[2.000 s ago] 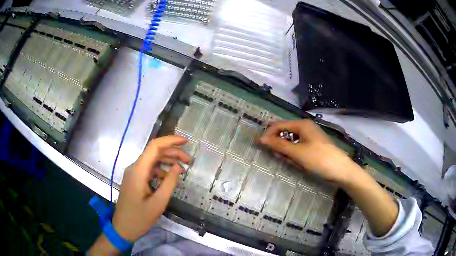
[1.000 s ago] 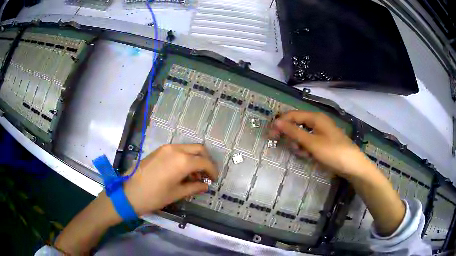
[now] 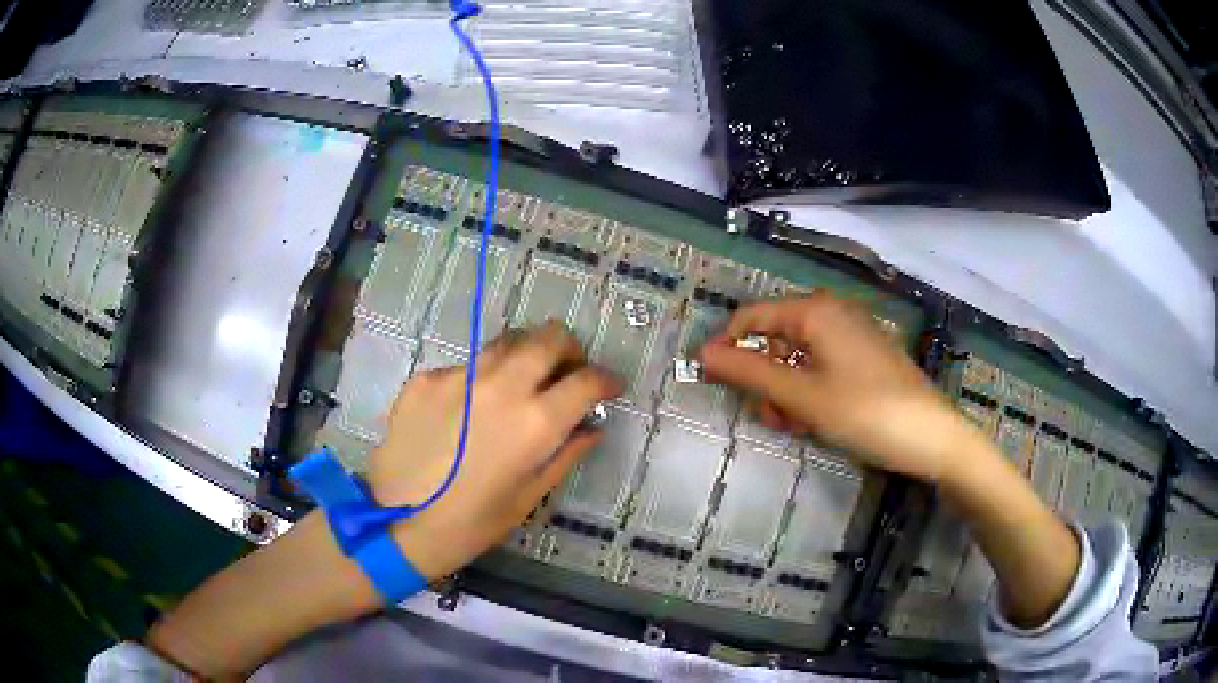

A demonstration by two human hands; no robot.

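Note:
A pale circuit board panel [image 3: 534, 296] lies in a black wave solder pallet [image 3: 291, 350] with a green inner border. Black components stand in rows along its upper and lower edges. My left hand [image 3: 501, 420] is over the panel's middle, fingertips closed on a small silvery component [image 3: 594, 415]. My right hand [image 3: 815, 367] is over the panel's right half and holds a few small silvery components [image 3: 755, 344] in its curled fingers. One loose silvery component [image 3: 636, 312] lies on the panel; another [image 3: 688, 370] is at my right fingertips.
A black parts bin [image 3: 908, 107] with loose shiny parts stands behind the pallet. A ribbed white tray [image 3: 588, 60] is beside it. More panels lie left [image 3: 83, 220] and right [image 3: 1055, 467]. A blue ground cord [image 3: 484, 240] crosses the view to my left wrist strap [image 3: 363, 524].
The view has shifted, so pallet and bin appear further left. The loose silvery component near my left hand has left its spot on the panel, and that hand has moved up the panel.

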